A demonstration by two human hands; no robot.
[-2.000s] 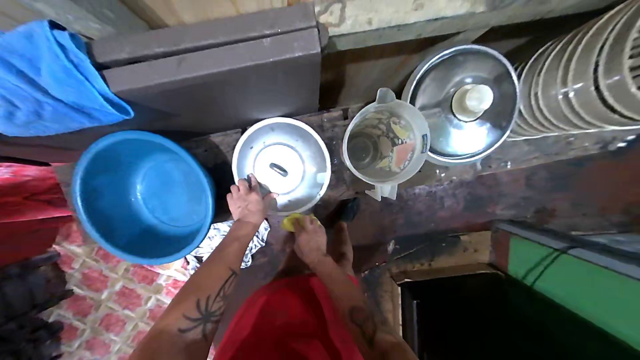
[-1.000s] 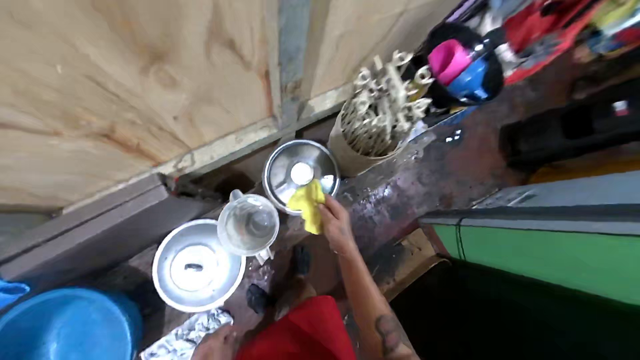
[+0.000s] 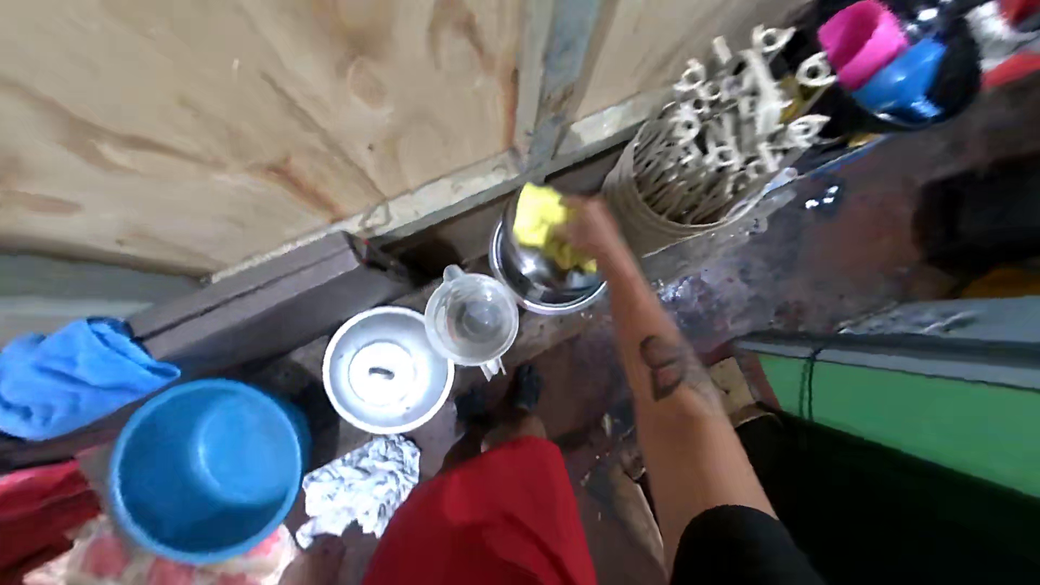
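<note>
My right hand (image 3: 578, 231), blurred, grips a yellow cloth (image 3: 543, 221) over the shiny metal lid (image 3: 540, 280) beside the wall. Left of that lid stands a clear plastic pitcher (image 3: 473, 319), its rim overlapping the edge of an aluminium lid (image 3: 388, 370) with a dark handle. A crumpled black-and-white cloth (image 3: 364, 487) lies below the aluminium lid. At the bottom edge, just under this cloth, only part of my left hand (image 3: 315, 561) shows; its fingers cannot be made out.
A blue plastic basin (image 3: 207, 471) is at the lower left, near a blue towel (image 3: 81, 378) on a ledge. Right of the shiny lid stands a round container (image 3: 650, 195) full of pale sticks or hangers. Farther right are pink (image 3: 863, 41) and blue containers, and a green panel (image 3: 902, 422) borders the right side.
The view has swung toward the right side of the workplace. My right hand has moved from the aluminium lid's edge to the shiny lid with the yellow cloth. My left hand has left the aluminium lid.
</note>
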